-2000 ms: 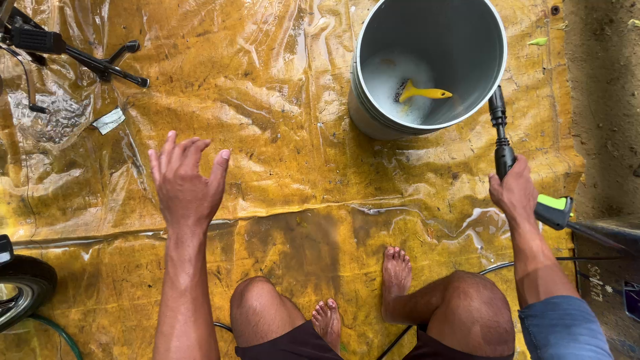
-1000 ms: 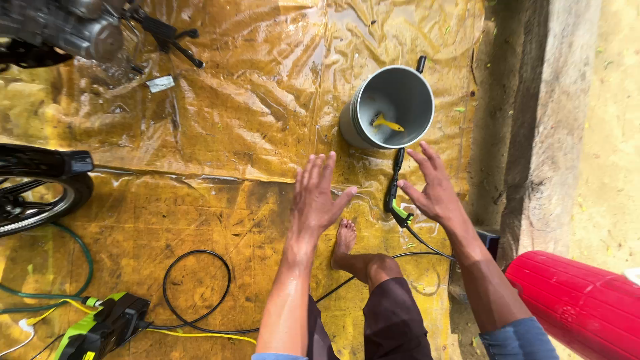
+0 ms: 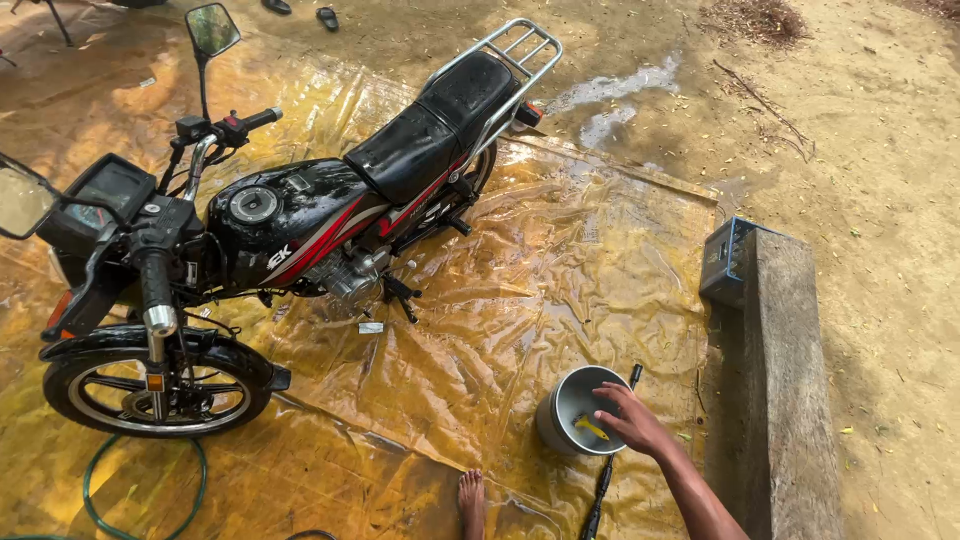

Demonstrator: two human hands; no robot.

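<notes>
My right hand [image 3: 630, 420] is empty, its fingers spread over the right side of a grey plastic bucket [image 3: 553, 424]. Inside the bucket lies a yellow-handled brush [image 3: 592, 428]. A black pressure washer lance [image 3: 600, 487] rests on the yellow tarp, passing beside the bucket, and its lower end runs out of view. My left hand is outside the frame. To the left stands a wet black motorcycle [image 3: 285, 217] with red and silver stripes, its seat [image 3: 409, 150] and metal rear rack [image 3: 517, 45] toward the top.
A thick wooden beam [image 3: 787, 390] and a blue crate [image 3: 724, 259] border the tarp [image 3: 480, 360] at right. A green hose [image 3: 88, 480] curls below the front wheel [image 3: 157, 390]. My bare foot [image 3: 472, 499] is at the bottom. Sandals [image 3: 328, 18] lie at the top.
My right hand has let go of the washer lance it held two seconds ago and is now over the bucket. My left hand has left the view. The view has swung up to the whole motorcycle.
</notes>
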